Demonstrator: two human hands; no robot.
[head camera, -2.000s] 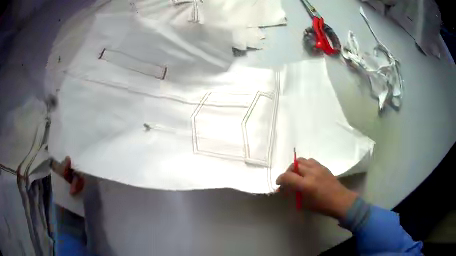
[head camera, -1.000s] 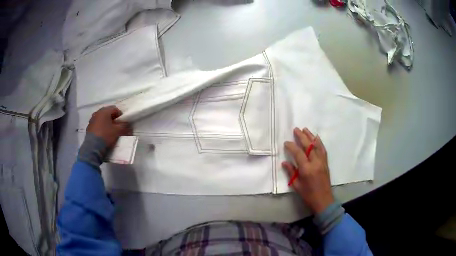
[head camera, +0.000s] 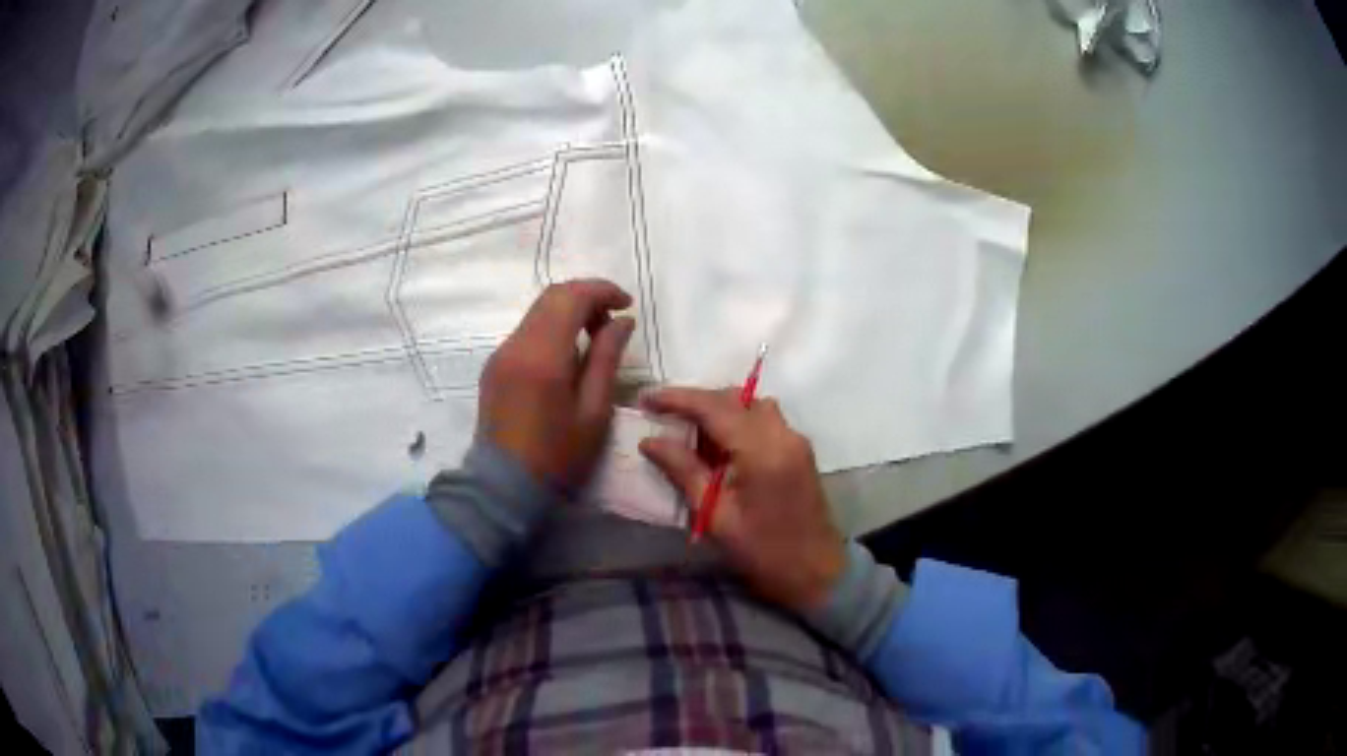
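Note:
A white front panel (head camera: 827, 296) lies flat before me, with a stitched pocket (head camera: 465, 266), its pointed flap (head camera: 591, 222) and a double-stitched yoke seam (head camera: 641, 236). My left hand (head camera: 554, 384) is bent over the flap's lower end, thumb and fingers curved; its grip is not clear. My right hand (head camera: 761, 495) holds a thin red marking pencil (head camera: 712, 502), tip pointing up and away. Its thumb and fingertips are at the right edge of a small white marking template (head camera: 638, 480), which lies between both hands near the panel's front edge, partly covered by them.
Layered and hanging white cloth pieces (head camera: 52, 281) are at the left. More white cloth is at the top left. Crumpled scraps (head camera: 1123, 30) lie at the top right. The pale table (head camera: 1167, 163) curves off at the right, with a dark area beyond.
The panel's folded-back upper edge now lies flat, showing the narrow stitched rectangle. My left hand and the template have moved right to the yoke seam, beside my right hand. The view has shifted.

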